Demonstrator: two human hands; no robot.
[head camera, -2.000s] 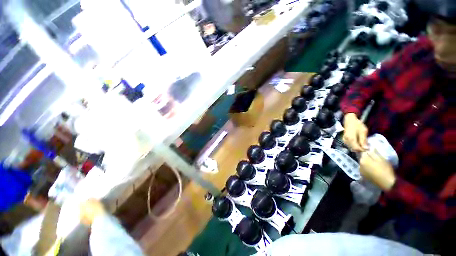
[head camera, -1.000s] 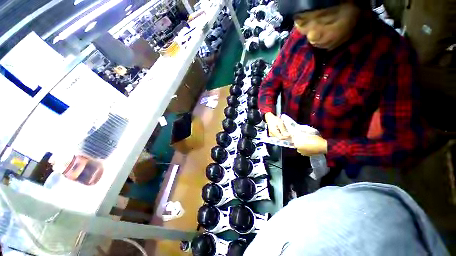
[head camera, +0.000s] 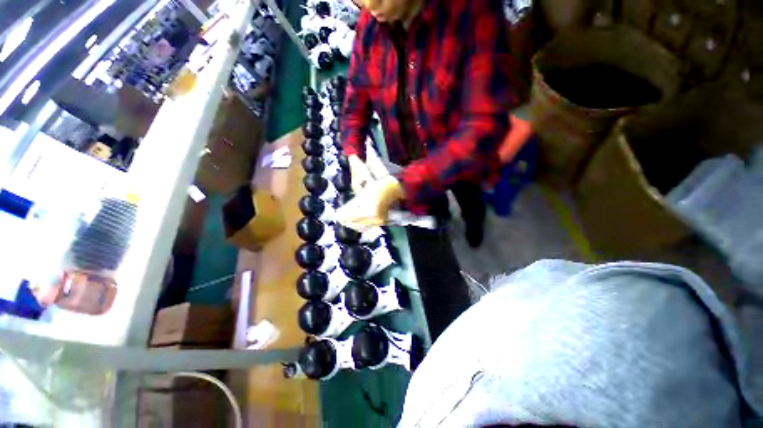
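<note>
White-and-black security cameras (head camera: 314, 317) stand in two close rows on a green bench top (head camera: 351, 404), their glossy black ball heads towards the brown board strip (head camera: 280, 351). A light blue-grey sleeve (head camera: 577, 347), apparently my own, fills the lower right and bulges towards the bench. Neither of my hands shows; they are outside the picture or hidden. The nearest units lie just left of the sleeve, and nothing of mine is seen touching them.
A person in a red-and-black checked shirt (head camera: 456, 92) stands across the bench, hands on a pale bag over the units. A long white shelf (head camera: 159, 209) runs at left. Open cartons (head camera: 586, 125), an orange stool seat (head camera: 514, 138) and heaped clear bags (head camera: 724, 205) are at right.
The view has swung right, so the rows now lie further left and cartons show. The pale object at lower left, possibly my left hand, has left view. The other person's hands have moved over the units.
</note>
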